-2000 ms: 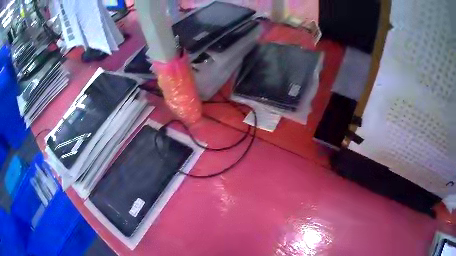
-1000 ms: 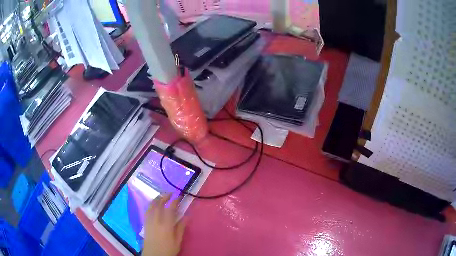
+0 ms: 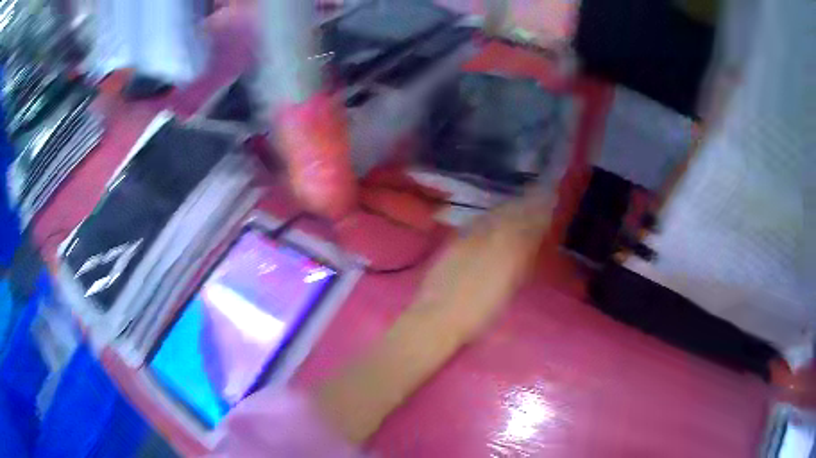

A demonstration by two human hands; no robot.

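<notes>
A tablet (image 3: 246, 322) with a lit blue and purple screen lies on a white sleeve at the left of the pink bench. My left arm, in a pale sleeve, enters from the bottom and stretches over the bench to the upper right. My left hand (image 3: 523, 228) is badly blurred near the front edge of a dark tablet (image 3: 492, 125) at the back. The fingers cannot be made out, nor whether they touch or hold anything. My right hand is out of the picture.
Stacked tablets with white sleeves (image 3: 152, 215) lie left of the lit tablet. A grey post with red wrapping (image 3: 313, 156) stands behind it, with a black cable beside. The white test chart (image 3: 752, 206) stands at right. Blue totes (image 3: 98, 402) are at lower left.
The tablet screen went from dark to lit. My left hand appeared over the lit tablet, then moved off it to the upper right. The view has shifted slightly and is blurred.
</notes>
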